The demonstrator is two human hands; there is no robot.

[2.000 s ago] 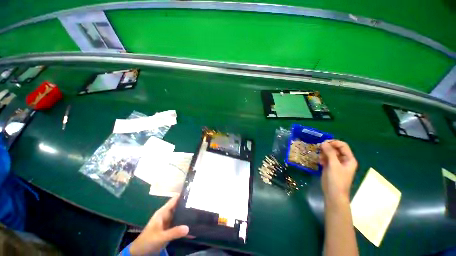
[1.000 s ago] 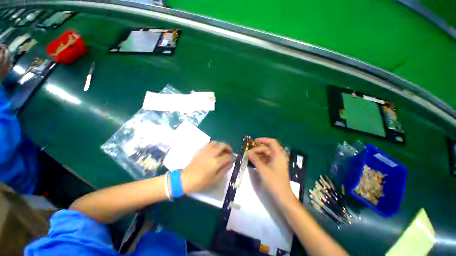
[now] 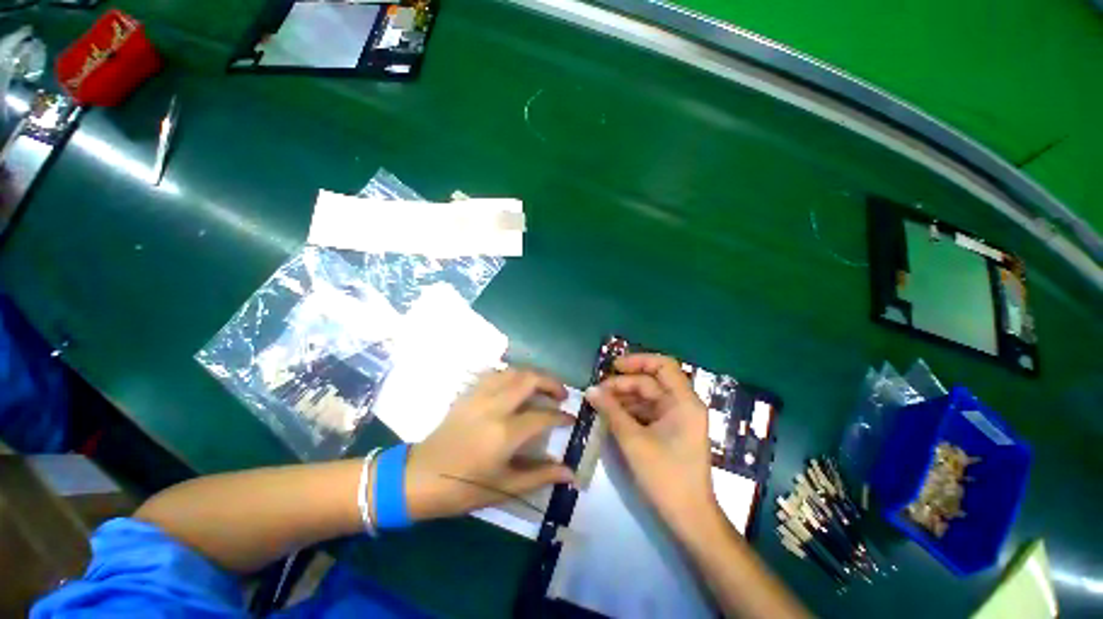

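An opened tablet [image 3: 641, 532], black frame with a pale central panel and electronics at its far end, lies on the bench before me. My right hand [image 3: 659, 423] is over its upper left part, fingertips close together at the left edge; anything between them is too small to tell. My left hand [image 3: 514, 435] is at the same edge, fingers bent, thumb low near the frame; its grip is unclear. A thin dark wire-like line [image 3: 484, 489] crosses below my left hand. A narrow pale strip [image 3: 590, 450] shows along the tablet's left edge.
Loose pale parts with dark tails [image 3: 823, 520] lie right of the tablet, beside a blue bin [image 3: 998, 484] of tan parts. A clear bag [image 3: 272, 351], white strip [image 3: 411, 225] and white sheets [image 3: 442, 351] lie left. Other tablets [image 3: 956, 284], a red bin [image 3: 109, 61] and a thin tool [image 3: 165, 143] lie farther off.
My right hand has moved from the blue bin to the tablet. My left hand has let go of the tablet's lower edge and come to its left side. The view has shifted.
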